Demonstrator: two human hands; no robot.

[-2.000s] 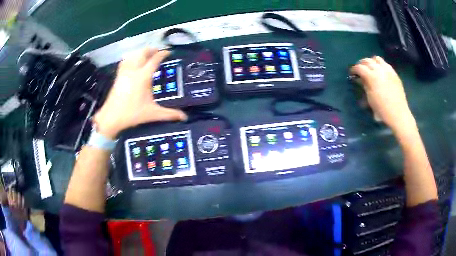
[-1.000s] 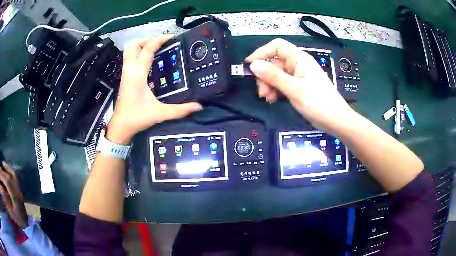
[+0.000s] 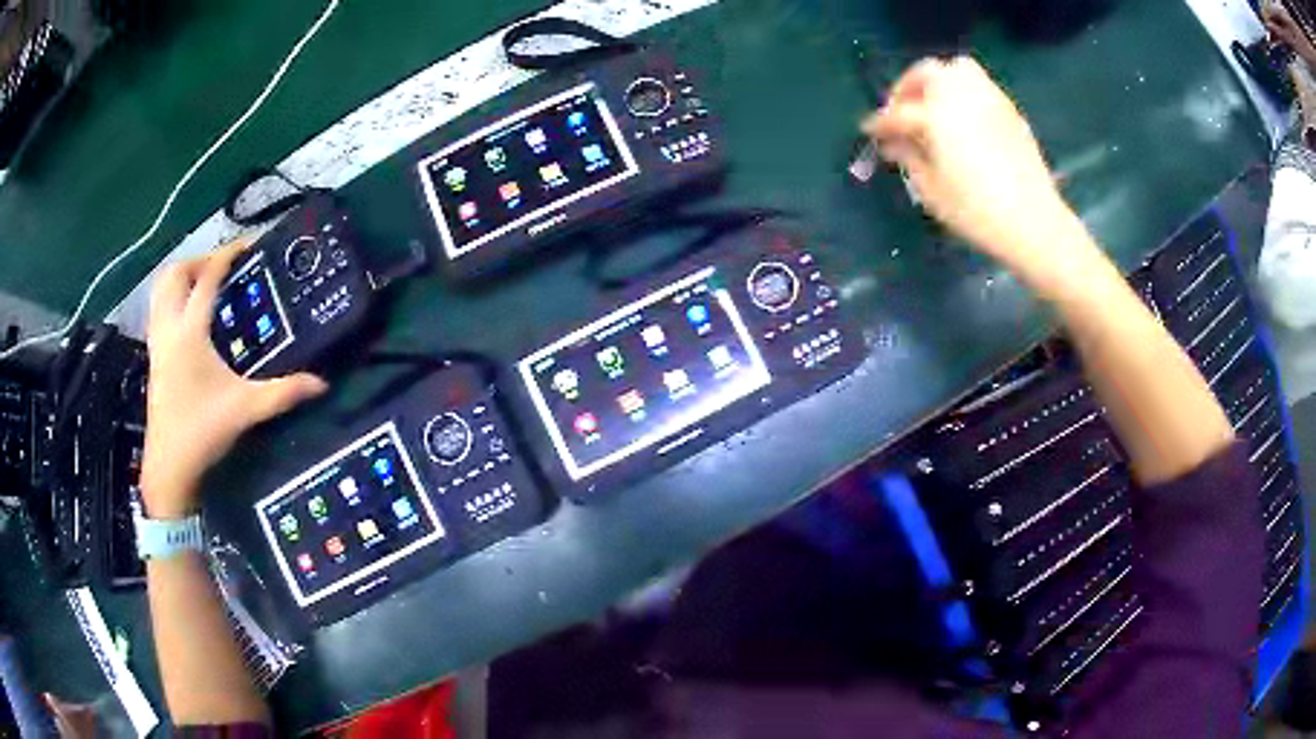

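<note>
My left hand (image 3: 202,383) grips the left end of a black handheld screen device (image 3: 296,289). A dark USB stick (image 3: 397,269) pokes from that device's right side. Three more devices lie face up with lit icon screens: one at upper middle (image 3: 556,159), one at lower left (image 3: 383,498) and one at lower middle (image 3: 678,368). My right hand (image 3: 981,166) is blurred over the bench's right part, fingers curled. A small pale thing (image 3: 863,163) shows by its fingertips; whether it is held is unclear.
More black devices (image 3: 108,433) are piled at the left. A blue crate (image 3: 1284,621) of stacked black devices stands at lower right. A white cable (image 3: 217,159) crosses the mat. A label strip (image 3: 113,661) lies lower left. Part of another person's hand (image 3: 1289,32) shows upper right.
My right hand has moved right, away from the gripped device; a USB stick now sits in that device's side. The view has turned, showing more of the crate.
</note>
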